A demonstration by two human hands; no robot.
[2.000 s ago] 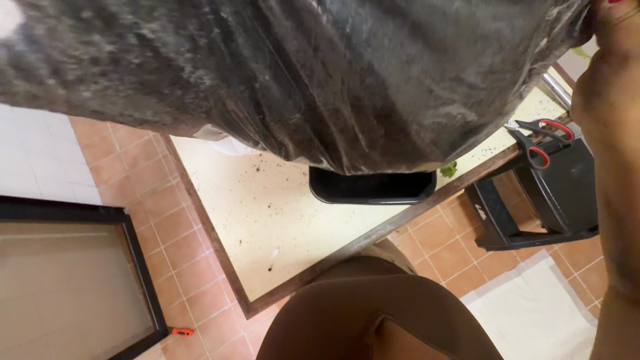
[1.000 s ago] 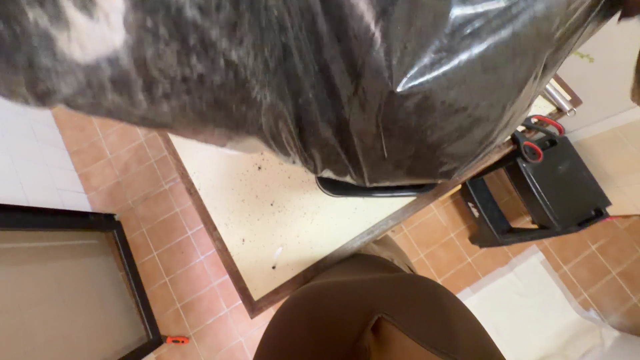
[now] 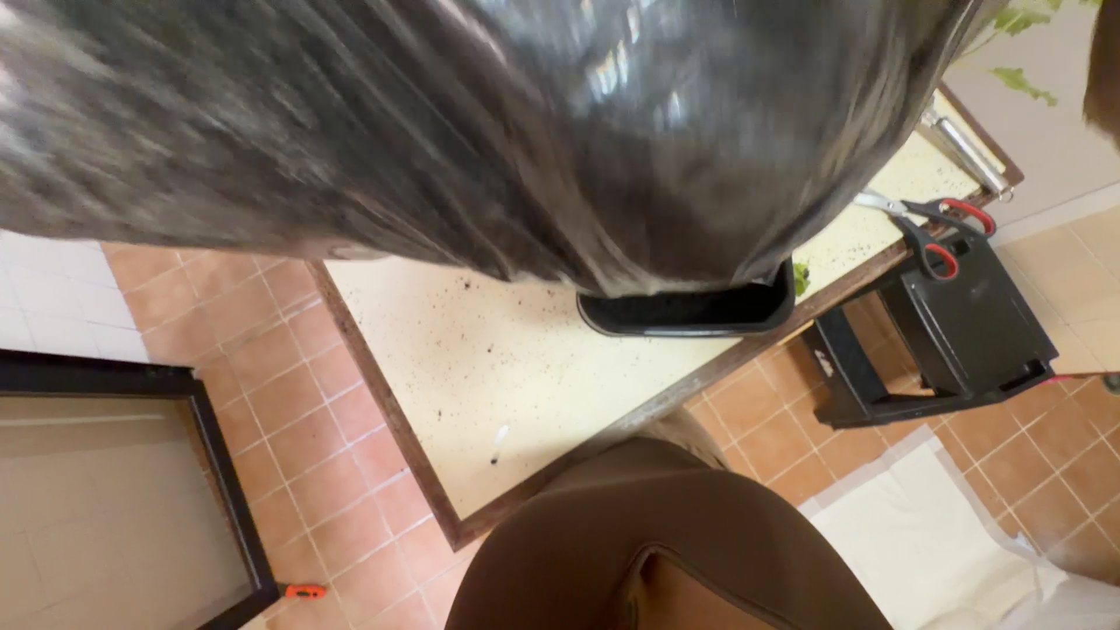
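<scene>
A large, bulging dark plastic bag [image 3: 525,149] fills the upper part of the head view, with glossy highlights and creases. Its lower edge hangs over a black rectangular plastic container [image 3: 687,315] on the cream tabletop [image 3: 411,350], hiding the container's back. Dark crumbs like soil are scattered on the table. Scissors with black and red handles [image 3: 932,223] lie at the table's right edge, handles past the rim. Neither my left hand nor my right hand can be made out. A dark brown shape cut off at the right edge is too little shown to name.
A black plastic step stool or small cart [image 3: 971,324] stands beyond the table edge. Near the scissors lies a metal tool [image 3: 967,153]. Green leaves [image 3: 1024,87] show at top right. A white sheet [image 3: 910,525] covers some floor tiles; a black-framed panel [image 3: 232,490] is at lower left.
The hand and forearm seen at the right two seconds ago have left the view. The bag has shifted and changed shape, showing more of the container's front than one second ago.
</scene>
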